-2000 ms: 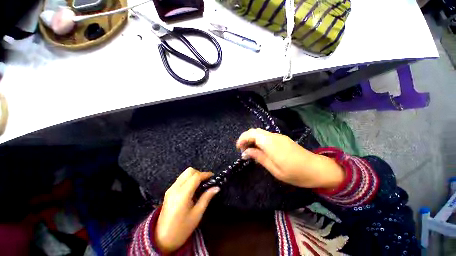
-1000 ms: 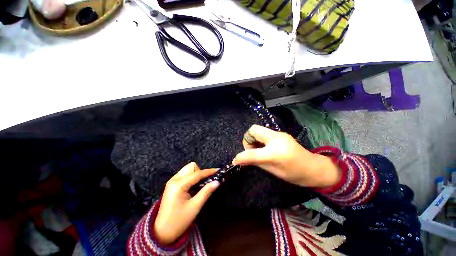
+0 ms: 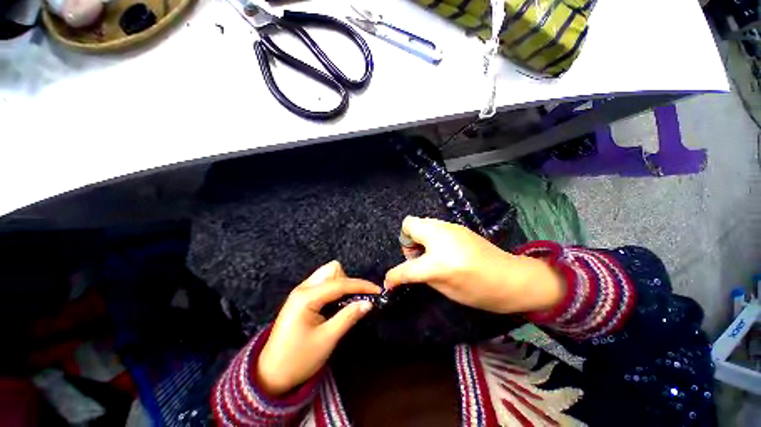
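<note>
A fuzzy charcoal garment (image 3: pixel 292 217) lies on my lap below the table edge. A dark beaded trim (image 3: pixel 451 190) with silvery glints runs along it. My left hand (image 3: pixel 310 324) pinches the trimmed edge between thumb and fingers. My right hand (image 3: pixel 455 265) is at the same edge, its thumb and fingertip close together beside the left fingertips. A dull ring or thimble shows on a right finger. No needle or thread can be made out at the fingertips.
The white table (image 3: pixel 150 125) holds black-handled scissors (image 3: pixel 321 67), light blue snips (image 3: pixel 405 42), a woven basket (image 3: pixel 117 37) and a yellow-green striped bundle (image 3: pixel 546 37) with a white strip (image 3: pixel 492 67) hanging over it. A purple stool (image 3: pixel 626 154) and green cloth (image 3: pixel 538 208) are at right.
My right hand has come down from the garment to my left fingertips. My left hand has shifted slightly on the trim. The view has tilted, so the table items sit higher.
</note>
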